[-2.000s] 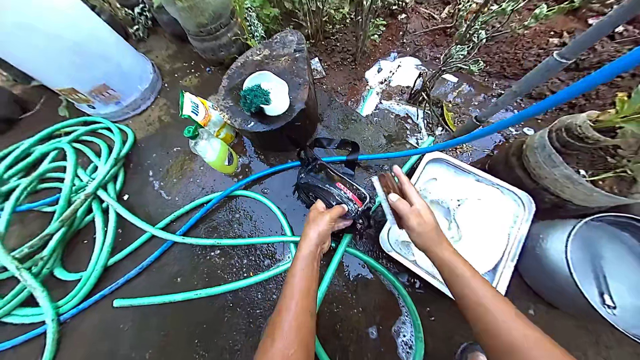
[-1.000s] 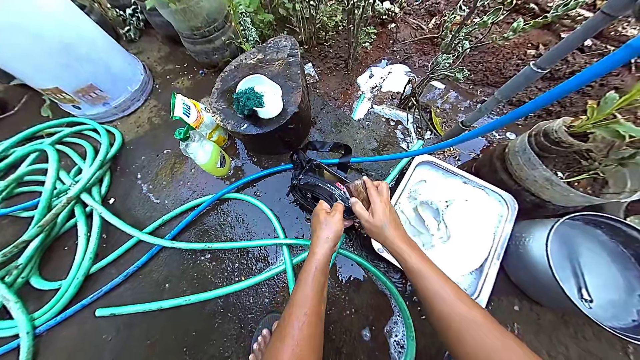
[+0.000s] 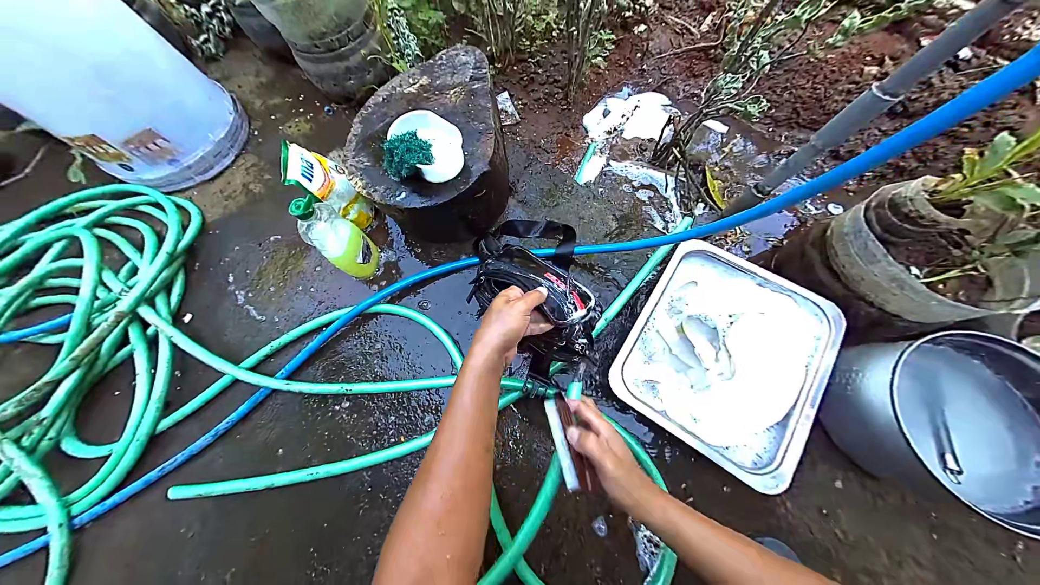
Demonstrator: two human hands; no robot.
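My left hand (image 3: pixel 512 321) grips the near edge of a wet black bag (image 3: pixel 532 280) with a strap and a red mark, which lies on the wet ground across from the tree stump. In my right hand (image 3: pixel 600 447) is a scrub brush (image 3: pixel 569 443) with a brown back and pale bristles, held just nearer to me than the bag. A green hose (image 3: pixel 575 388) shows beside that hand, with water around it. Right of the bag stands a rectangular metal tray (image 3: pixel 829 349) full of white suds, with something pale partly under the foam.
A tree stump (image 3: pixel 455 69) holds a white bowl (image 3: pixel 447 154) and a green scourer (image 3: pixel 406 154). Beside it stand a bottle of yellow-green liquid (image 3: pixel 353 250) and a packet (image 3: pixel 325 179). Coiled green hose (image 3: pixel 97 309) lies left, a metal pot (image 3: pixel 861 398) right; a blue hose (image 3: pixel 812 187) crosses between.
My right hand with the brush has moved from the bag toward me, down by the green hose. My left hand stays on the bag.
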